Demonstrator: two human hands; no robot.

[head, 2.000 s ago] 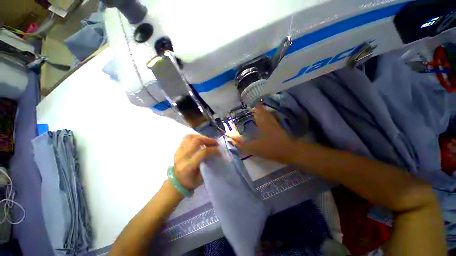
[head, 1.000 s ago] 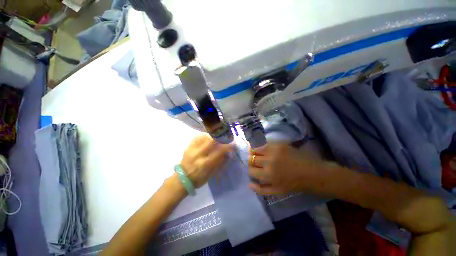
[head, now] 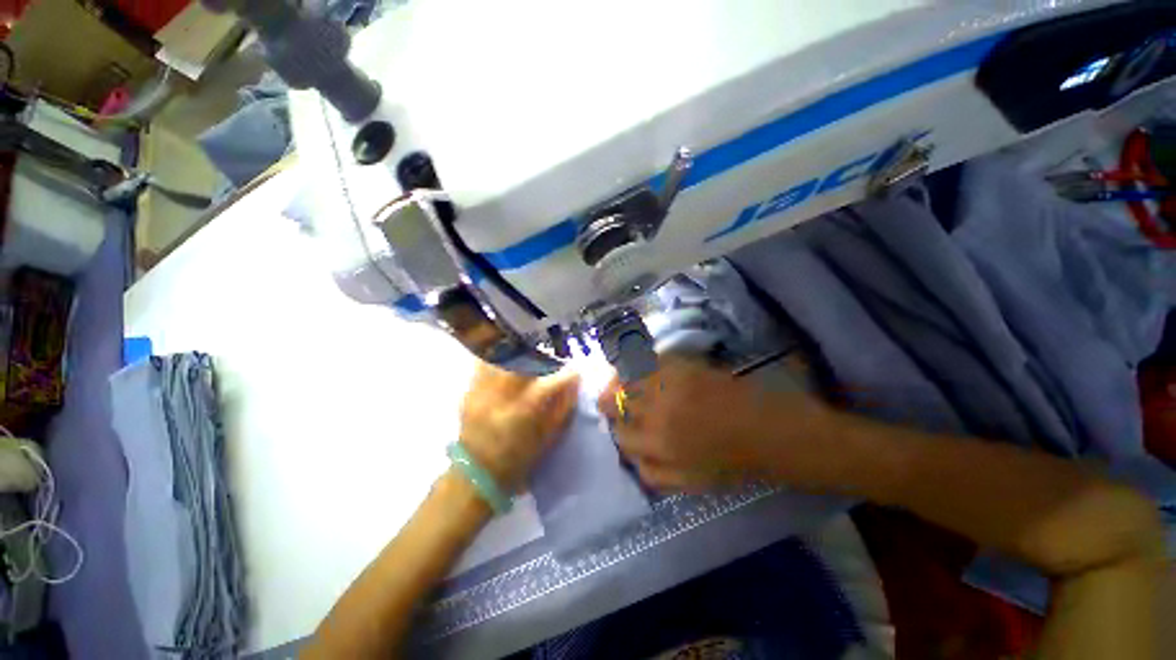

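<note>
A small flat grey-blue cut piece [head: 580, 496] lies under the needle area and runs towards the table's front edge. My left hand [head: 516, 419], with a green bangle at the wrist, rests on its left side, fingertips near the presser foot [head: 577, 343]. My right hand [head: 690, 419], blurred, is on its right side, fingers bent; the fingertips are partly hidden, so its grip cannot be told. The white sewing machine head [head: 516, 116] stands over both hands. A larger grey-blue garment panel [head: 890, 310] lies crumpled right of the needle.
A bundle of cut pieces [head: 194, 503] lies at the table's left. A ruler strip [head: 516, 580] runs along the front edge. Red-handled scissors [head: 1137, 187] lie at far right. White cord [head: 45, 529] hangs at far left. A cloth heap [head: 245, 135] is behind the table.
The cut piece's near end has drawn up from beyond the table edge towards the needle. Both hands stay beside the needle. The whole view has shifted slightly.
</note>
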